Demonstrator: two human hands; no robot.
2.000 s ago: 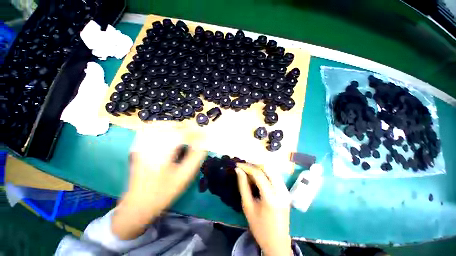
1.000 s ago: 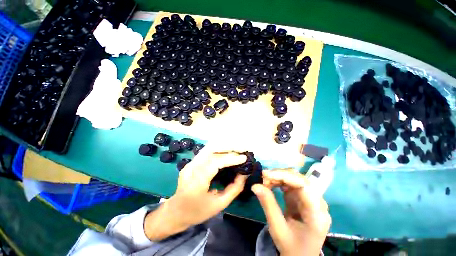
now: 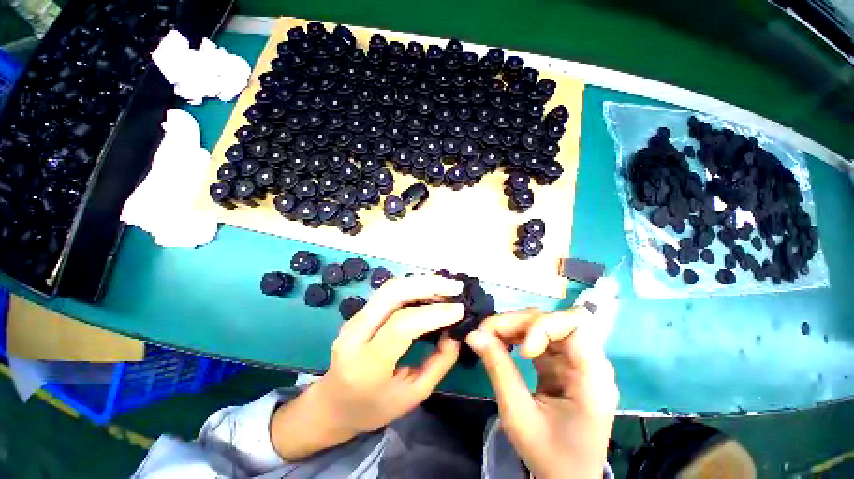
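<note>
My left hand has its fingers curled round a black knob over the dark pile at the bench's near edge. My right hand is just right of it, fingertips pinched together and touching or nearly touching that knob; whether they hold a disc cannot be told. Several loose knobs stand on the green bench left of my left hand. Crowded rows of knobs stand on the cardboard sheet. A white glue bottle lies beyond my right hand, partly hidden by it.
A black parts tray full of glossy knobs is at the left, with crumpled white tissue beside it. A clear bag with black discs lies at the right. A dark strip is at the board's near right corner. A blue crate is below.
Since two seconds ago, my left hand has come from the board's near edge to my right hand, and loose knobs show on the bench. Over the last second both hands stay together with little change.
</note>
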